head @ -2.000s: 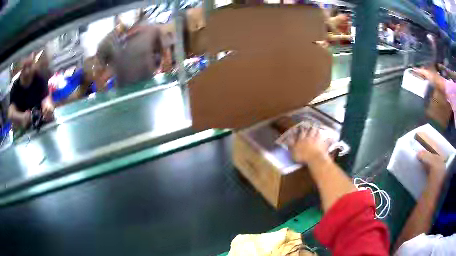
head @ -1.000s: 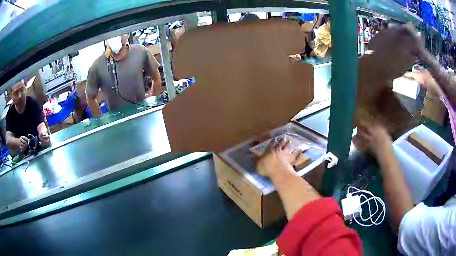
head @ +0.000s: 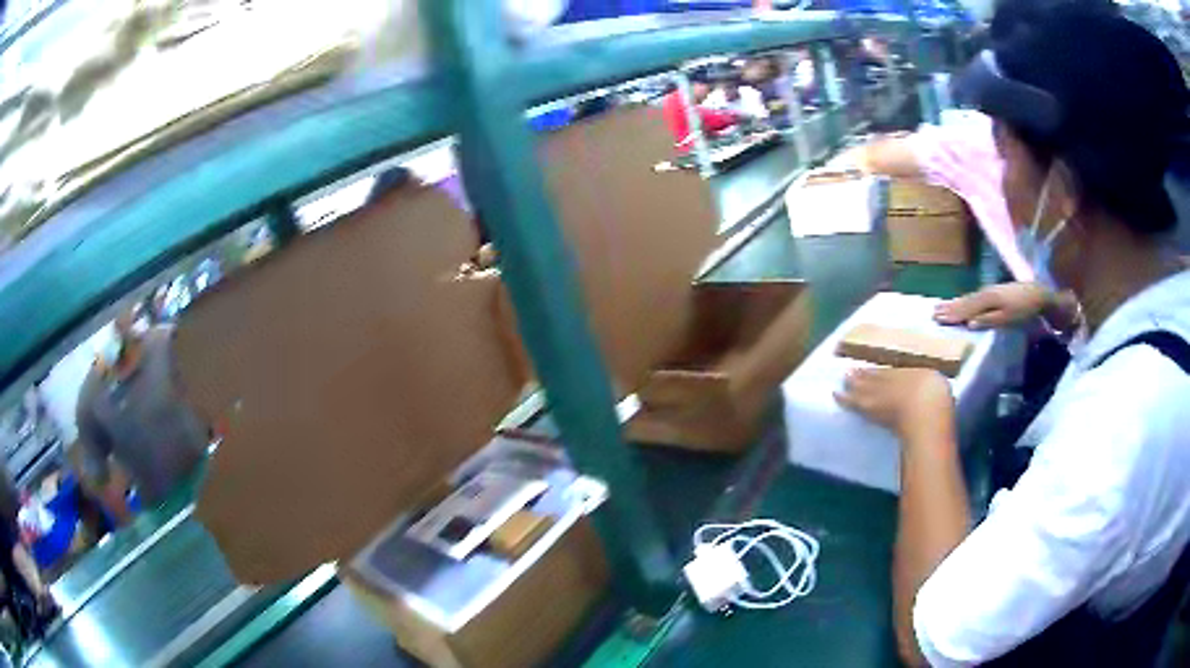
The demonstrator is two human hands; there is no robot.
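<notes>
Neither of my hands is in the picture. The open corrugated carton (head: pixel 476 626) stands on the dark belt at lower left of centre, its tall brown lid (head: pixel 352 379) standing up behind it. A pale tray (head: pixel 418 574) fills its top, with printed papers (head: pixel 476 502) and a small brown piece (head: pixel 519 532) lying on it. The white power adapter with cable (head: pixel 718 574) lies on the green bench right of the post, its cord loosely coiled.
A green post (head: pixel 548 287) rises beside the carton. A second open brown carton (head: pixel 731 379) stands behind it. At right, a person in white sleeves (head: pixel 1031 548) holds a white box (head: pixel 835 424) with a brown piece (head: pixel 900 347) on top. Another white box (head: pixel 835 206) is farther back.
The view has swung right. My hand has left the tray and is out of the picture. The neighbour's brown carton now stands open on the belt, and both their hands are on the white box.
</notes>
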